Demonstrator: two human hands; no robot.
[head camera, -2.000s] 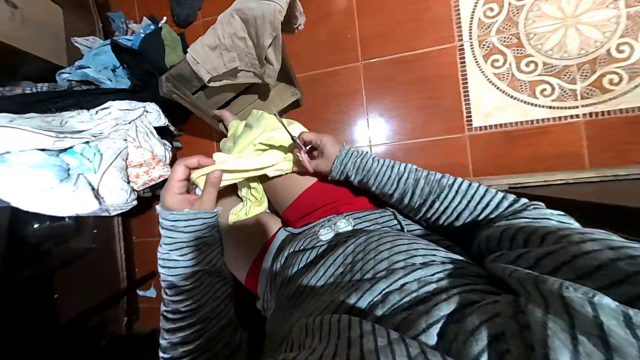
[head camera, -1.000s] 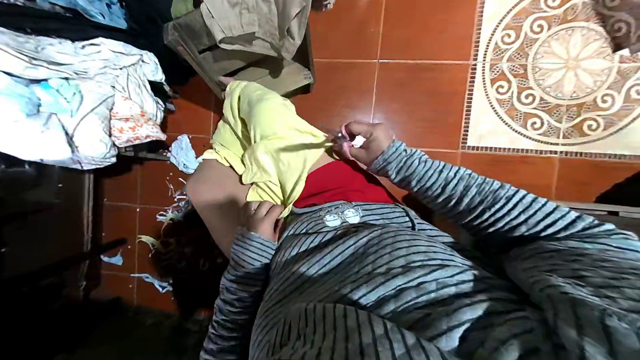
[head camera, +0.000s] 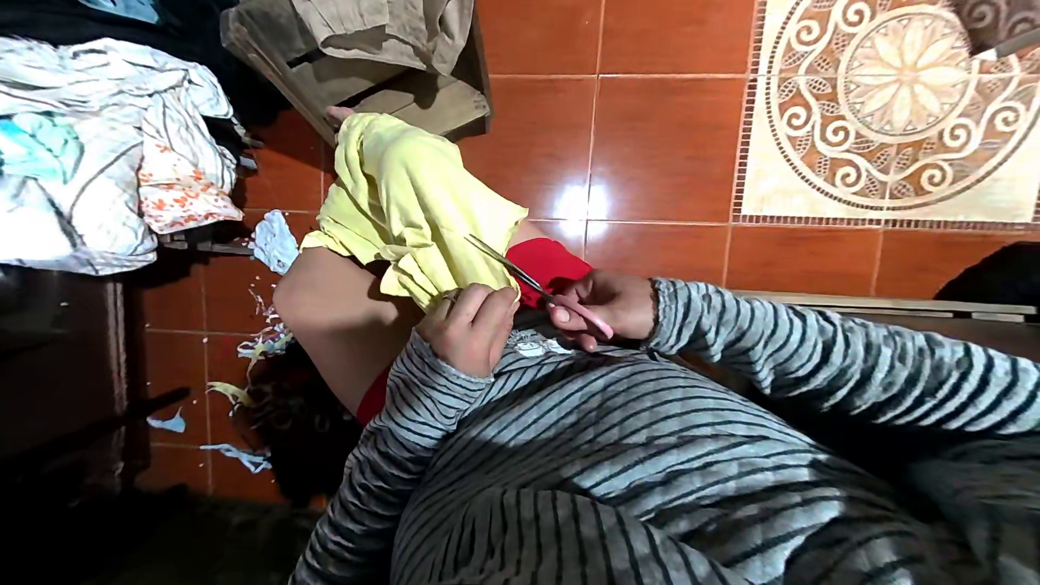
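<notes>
A yellow cloth (head camera: 414, 195) lies draped over my lap and knee. Its near edge is pinched in my left hand (head camera: 471, 325), with the fingers curled over it. My right hand (head camera: 605, 309) grips scissors (head camera: 536, 284) by their pink handles. The blades point up and left across the cloth's right side, close to my left fingers; whether they are parted is hard to tell. Red shorts (head camera: 544, 268) show beneath the cloth, behind the scissors.
A wooden crate (head camera: 455, 110) with beige cloth (head camera: 398, 32) over it stands beyond my knee. Piled white and patterned fabrics (head camera: 106, 146) lie at left. Fabric scraps (head camera: 276, 242) are scattered on the tiled floor (head camera: 658, 146). A wooden edge (head camera: 877, 305) runs at right.
The scissors have come from the cloth's right side to near my left hand. The cloth, held up between both hands two seconds ago, now lies spread over my leg.
</notes>
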